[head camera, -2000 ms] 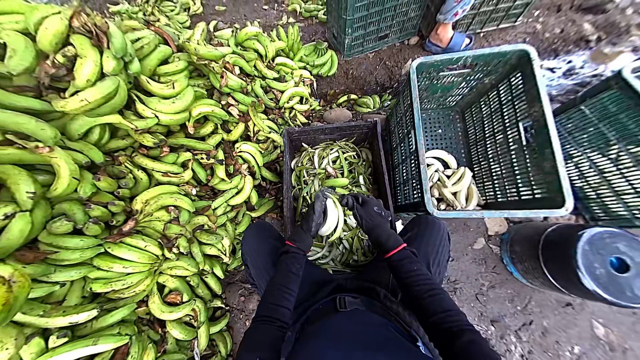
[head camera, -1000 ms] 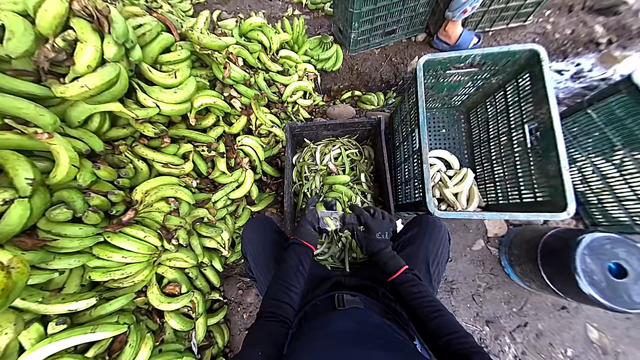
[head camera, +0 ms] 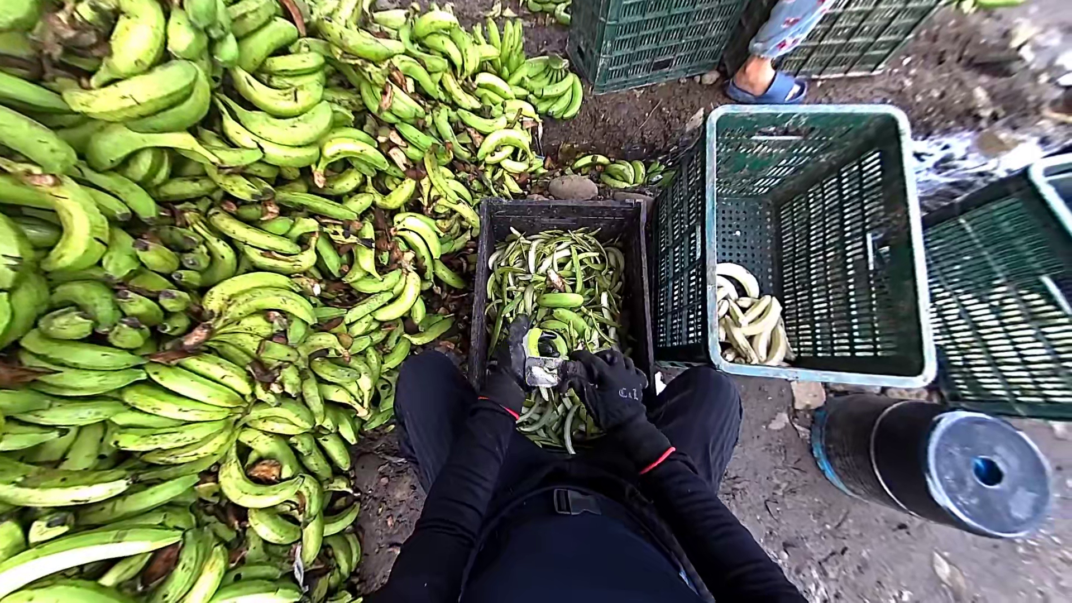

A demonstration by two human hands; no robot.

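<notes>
Both hands wear black gloves with red cuff edges. My left hand (head camera: 508, 368) grips a green plantain (head camera: 546, 342), partly hidden by the fingers, over the near part of a dark crate (head camera: 477, 276). My right hand (head camera: 613, 387) is closed on a small flat metal blade (head camera: 544, 372), which lies across the plantain. Green and whitish peel strips (head camera: 553, 260) fill the crate below, with a few green plantains (head camera: 561, 300) among them. Peeled plantains (head camera: 754, 322) lie in the near left corner of a large green plastic crate (head camera: 909, 251) to the right.
A large heap of green plantains (head camera: 193, 335) covers the left side. A black cylindrical container (head camera: 909, 461) stands at lower right. More green crates (head camera: 653, 42) stand behind, near a person's foot in a blue sandal (head camera: 766, 86). A stone (head camera: 573, 187) lies beyond the peel crate.
Two seconds ago a mostly peeled, pale plantain was in my hands. Now my left hand holds a green one. Both hands remain over the near part of the peel crate.
</notes>
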